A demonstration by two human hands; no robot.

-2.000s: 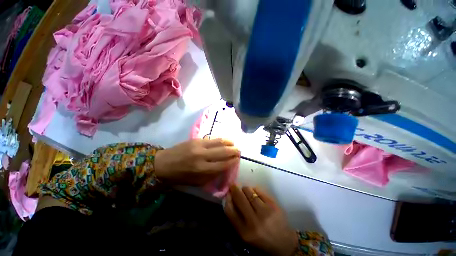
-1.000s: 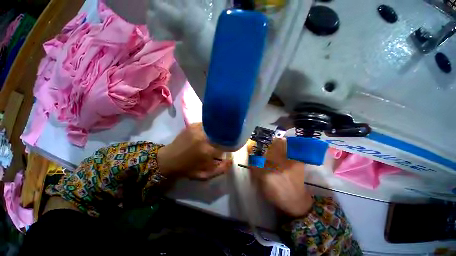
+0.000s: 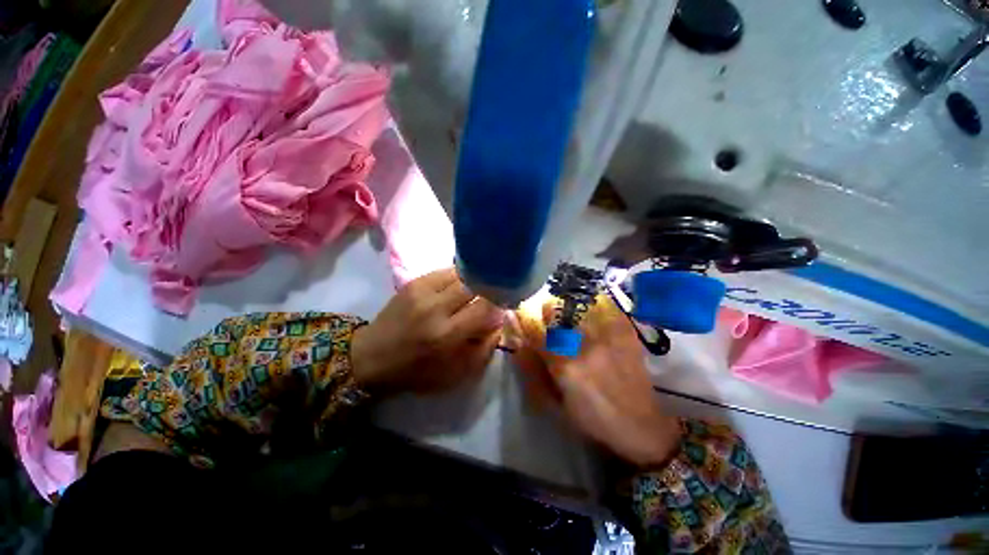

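My left hand [image 3: 425, 338] is beside the needle area, fingers bent together at the edge of a light pink fabric band [image 3: 406, 222] that runs back under bright light. My right hand [image 3: 607, 379] reaches in from the right, partly behind the blue tension knob [image 3: 563, 341]; its fingertips almost meet the left ones. What it holds cannot be made out. The blue front cover [image 3: 524, 141] of the white sewing machine [image 3: 813, 217] hides the needle and foot. A pale strip seems to hang below the fingertips, but is blurred.
A large crumpled pink heap [image 3: 233, 163] lies on the white table [image 3: 260, 282] at left. A pink scrap [image 3: 797, 360] lies under the machine arm. A dark phone-like rectangle [image 3: 916, 477] is at the right front. A brown wooden edge [image 3: 92, 98] runs along the left.
Both hands have moved from the pink piece at the front edge to the needle area. A white strip showed between them one second ago. The view has shifted, bringing the machine head further left.
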